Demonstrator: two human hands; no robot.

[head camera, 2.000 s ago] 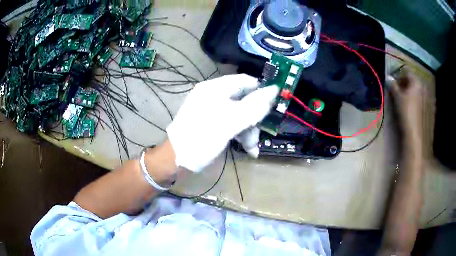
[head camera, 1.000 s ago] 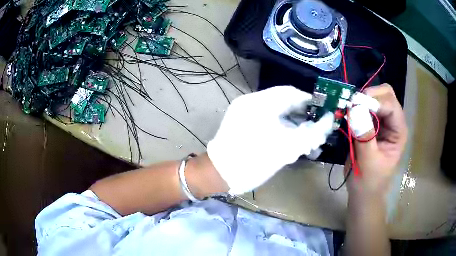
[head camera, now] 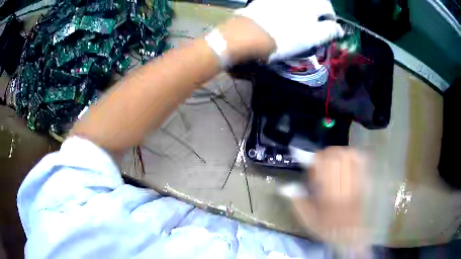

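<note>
My left hand (head camera: 295,28), in a white glove, is over the speaker driver (head camera: 308,73) at the top. Its fingertips are at a blurred green circuit board (head camera: 350,39) and appear to hold it. Red wires run from there over the black housing (head camera: 374,86); one reaches a small green part (head camera: 328,122) in the housing. My right hand (head camera: 333,189) is strongly blurred at the housing's near edge. Its white-covered thumb and finger are apart, with nothing seen between them. My left hand hides most of the driver.
A large pile of green boards (head camera: 63,66) lies at the left of the pale table (head camera: 414,152). Thin black wires trail from it, partly under my left forearm. A green surface with a pale rail (head camera: 419,71) runs along the upper right.
My left hand has moved up and away with the board, over the driver. My right hand has let go of the board and red wires and moved down and slightly left.
</note>
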